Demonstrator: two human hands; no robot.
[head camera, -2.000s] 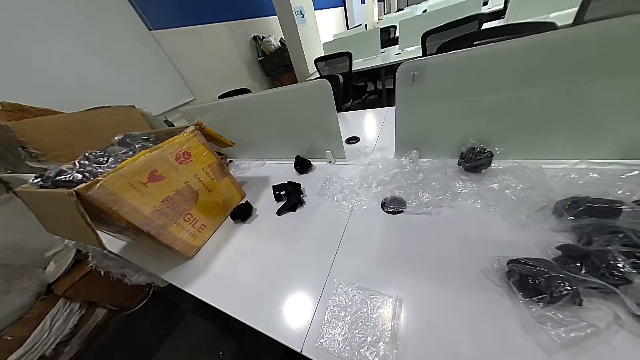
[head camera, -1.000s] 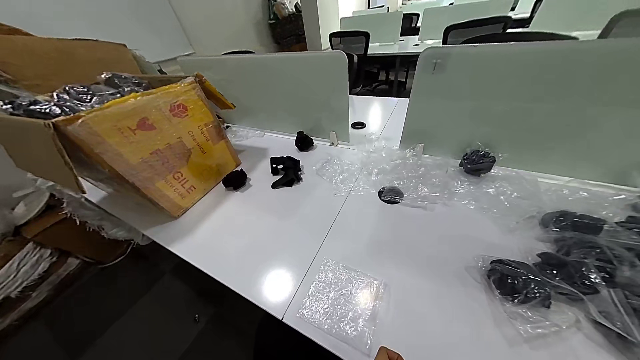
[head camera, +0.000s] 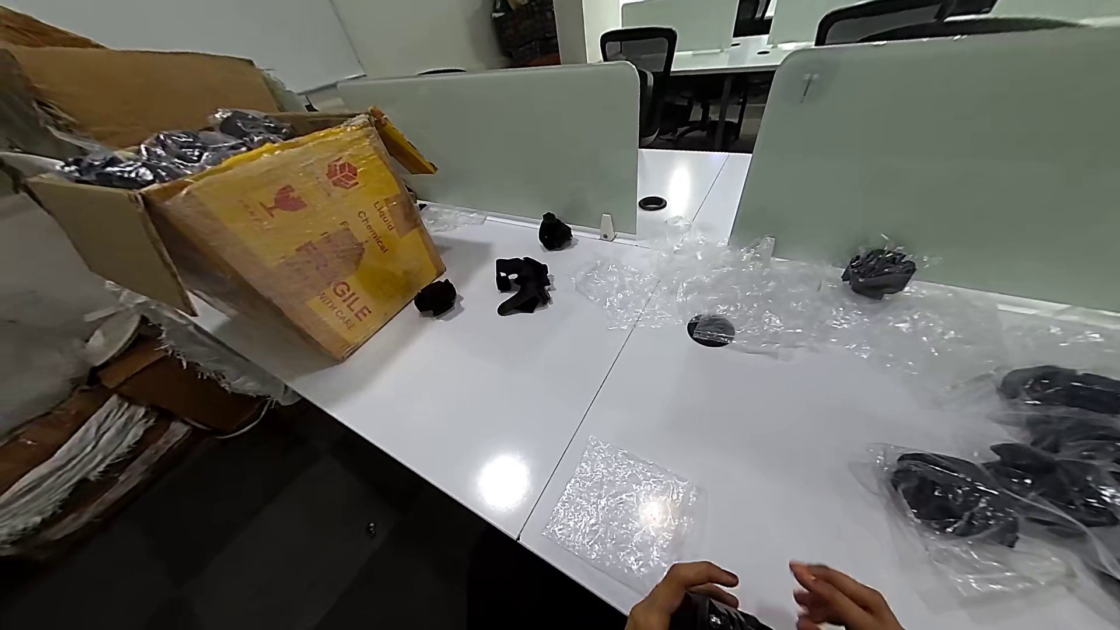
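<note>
At the bottom edge, my left hand (head camera: 687, 595) is curled around a dark item in shiny clear plastic (head camera: 722, 614), mostly cut off by the frame. Just to the right, my right hand (head camera: 844, 599) is apart from it, fingers slightly bent and holding nothing. A flat clear plastic bag (head camera: 626, 507) lies above my left hand. Several black items in clear bags (head camera: 954, 499) are piled at the right. One bundled black item (head camera: 879, 273) rests by the right partition. Farther left are a black bracket-like piece (head camera: 523, 284) and two small black pieces (head camera: 555, 232), (head camera: 436, 298).
A tilted yellow-printed cardboard box (head camera: 306, 245) stands at the left, holding dark plastic-wrapped items (head camera: 188, 149). Crumpled clear plastic (head camera: 787, 289) spreads along the desk's back. Pale green partitions (head camera: 525, 140) border the desk (head camera: 437, 402). A round cable hole (head camera: 710, 331) is partly covered by plastic.
Both hands now show at the bottom edge; two seconds ago neither was in view, and one second ago only a fingertip showed. The wrapped dark item in my left hand has come into view.
</note>
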